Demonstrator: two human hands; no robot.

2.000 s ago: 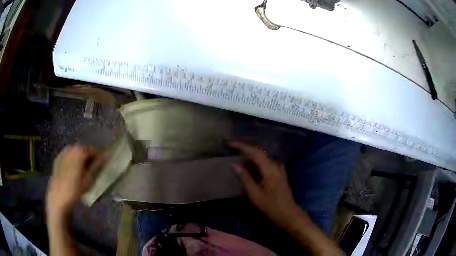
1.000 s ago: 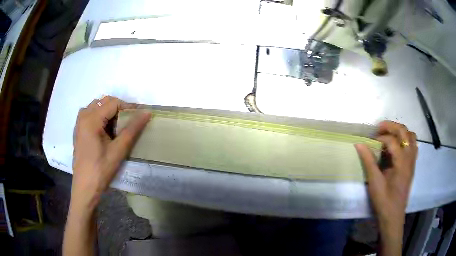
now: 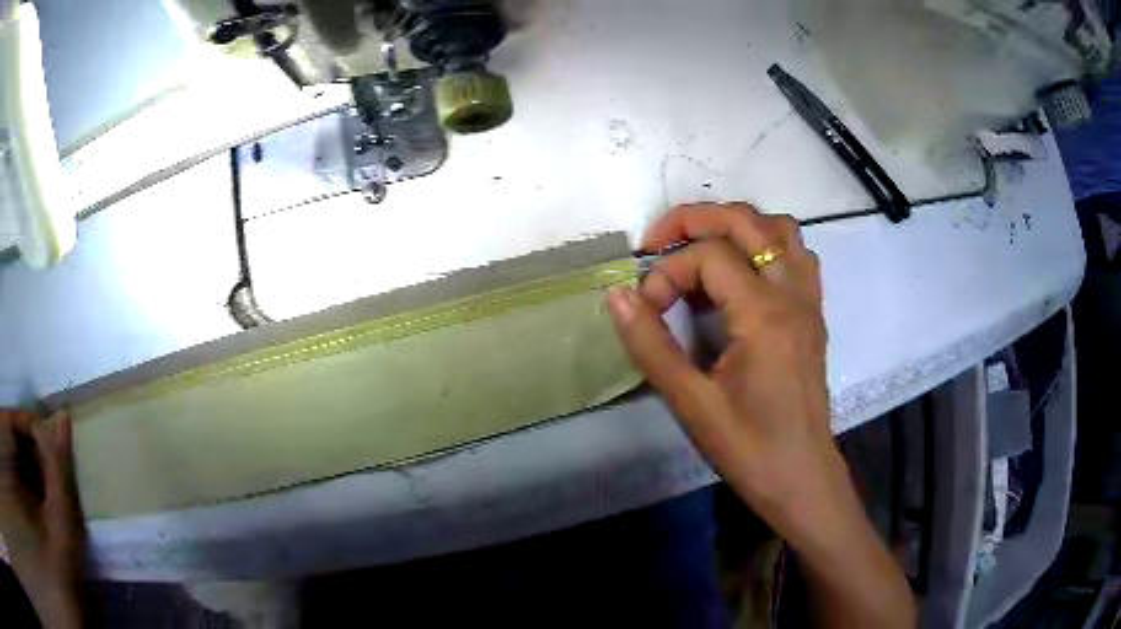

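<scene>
A long olive-green fabric strip [image 3: 369, 418] lies along the front of the white machine table, with a greyish border on its far side and a lighter yellowish line between. My right hand [image 3: 738, 332], with a ring, pinches the strip's right end between thumb and fingers. My left hand [image 3: 43, 504] holds the strip's left end and is cut off by the left edge of the picture.
The machine's presser foot area and metal plate [image 3: 406, 135] are beyond the strip, beside a greenish tension dial [image 3: 475, 101]. Black thread snips [image 3: 842, 145] lie at the right. A white template strip [image 3: 209, 154] lies at the back left. A white oval bar [image 3: 35, 135] is upper left.
The view has turned and shifted right, so the machine parts show further left. Both hands still hold the strip's ends; a second earlier it lay fully in view, and before that fabric was at the lap.
</scene>
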